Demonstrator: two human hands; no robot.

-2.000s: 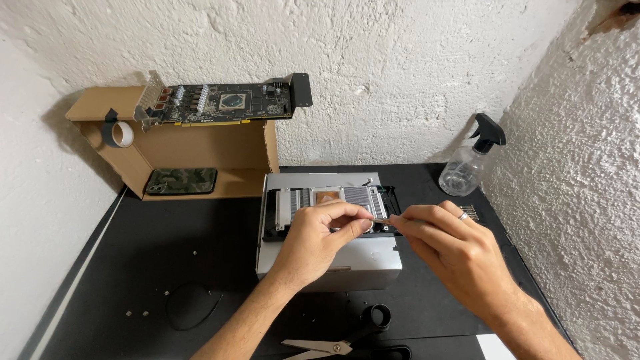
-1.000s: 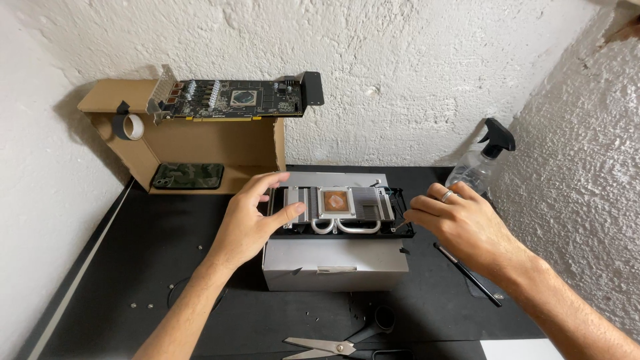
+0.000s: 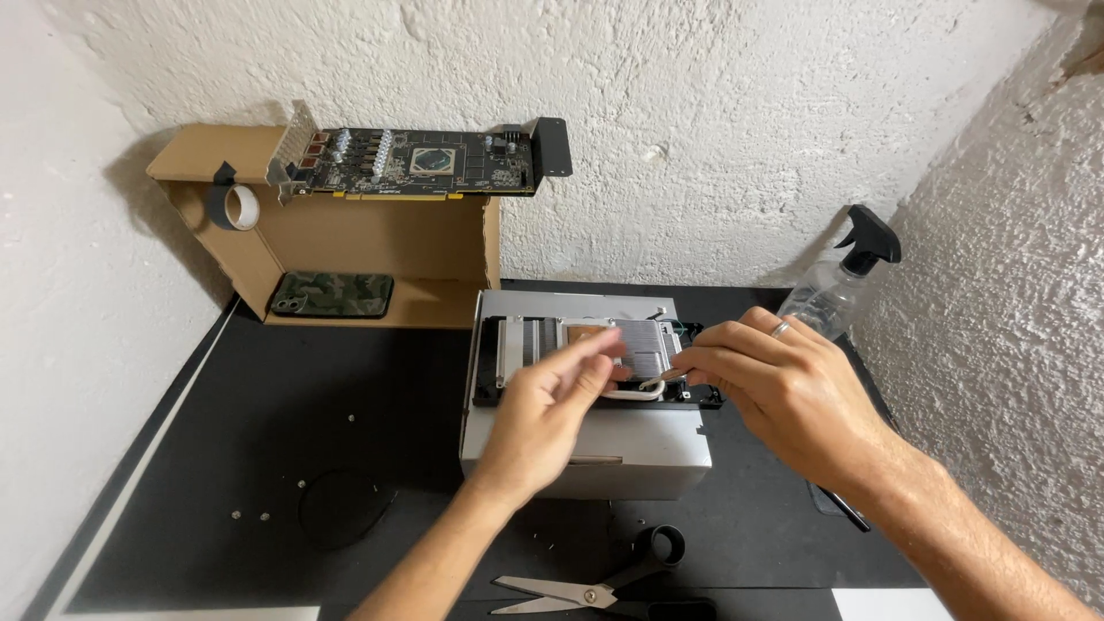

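Observation:
A graphics card cooler with heatsink fins (image 3: 640, 345) and heat pipes lies on a white cardboard box (image 3: 638, 448). Thin metal tweezers (image 3: 662, 377), as far as their shape shows, are held in my right hand (image 3: 776, 379), their tips over the cooler's right part near a heat pipe. My left hand (image 3: 552, 401) is over the cooler's middle, fingers apart and slightly blurred, partly hiding the copper plate (image 3: 584, 333). Whether it touches the cooler cannot be told. A bare graphics card circuit board (image 3: 431, 161) rests on top of an open brown cardboard box (image 3: 220, 153).
Scissors (image 3: 595, 595) lie at the front edge. A clear spray bottle (image 3: 824, 293) stands at the back right. A camouflage-cased phone (image 3: 334, 294) lies inside the brown box, where a tape roll (image 3: 235, 207) hangs. Several small screws (image 3: 265, 517) lie on the left beside a thin black loop (image 3: 302, 517).
My left hand has moved right, from the cooler's left end to its middle. My right hand has moved left, bringing the tool over the cooler's right part.

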